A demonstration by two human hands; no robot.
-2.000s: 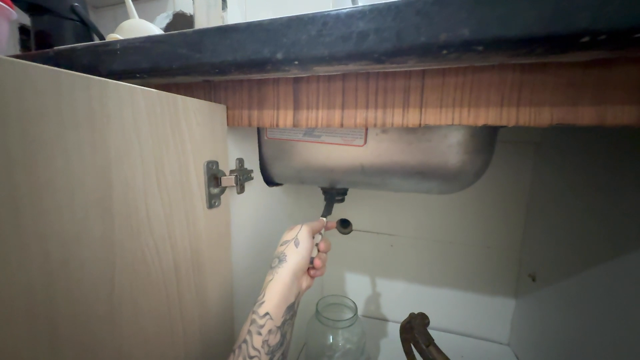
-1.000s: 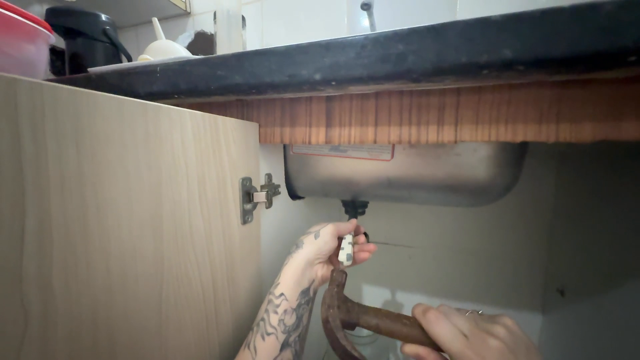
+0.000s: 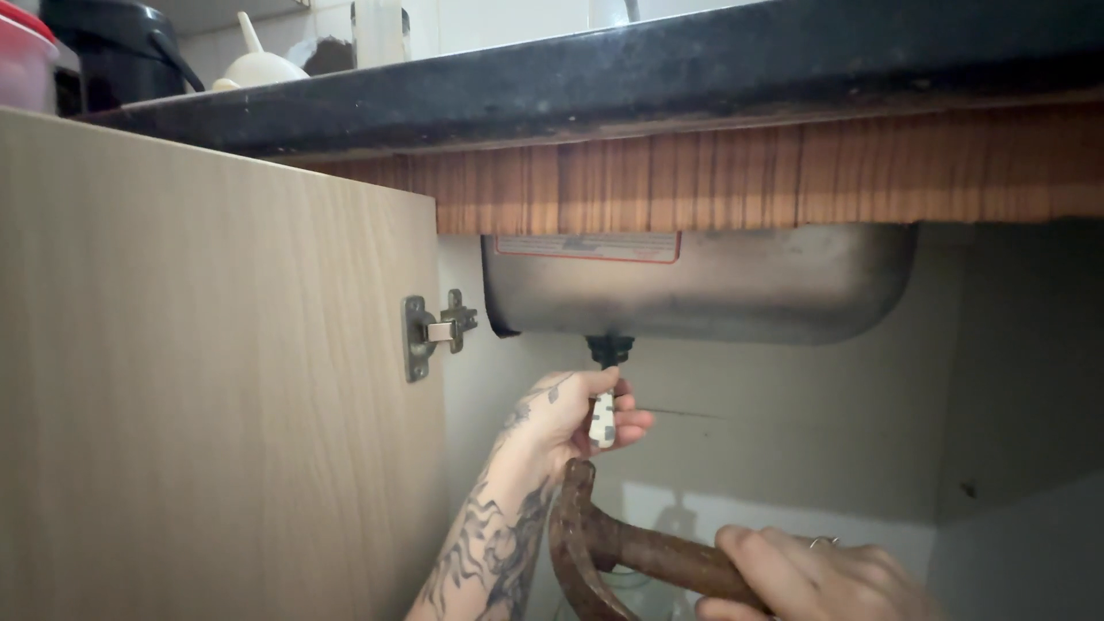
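Observation:
Beneath the stainless steel sink basin (image 3: 716,289), my left hand (image 3: 595,410) pinches a small tool by its white-and-grey patterned handle (image 3: 603,423). The handle points down, and the tool's upper end meets the black drain fitting (image 3: 610,348); its tip is hidden. My right hand (image 3: 802,573), at the lower right, grips the wooden handle of a rusty claw hammer (image 3: 586,535). The hammer's head is upright, its striking face just below the patterned handle, apart from it, near my left wrist.
An open cabinet door (image 3: 216,371) with a metal hinge (image 3: 435,332) stands at the left. A dark stone countertop (image 3: 552,86) and a wood-grain strip (image 3: 776,177) run above the basin. Part of a glass jar's rim (image 3: 630,580) shows behind the hammer.
My right hand, out of view two seconds ago, has come in holding the hammer. My left hand has kept the patterned handle under the drain fitting. The round dark-ended piece beside it is no longer visible.

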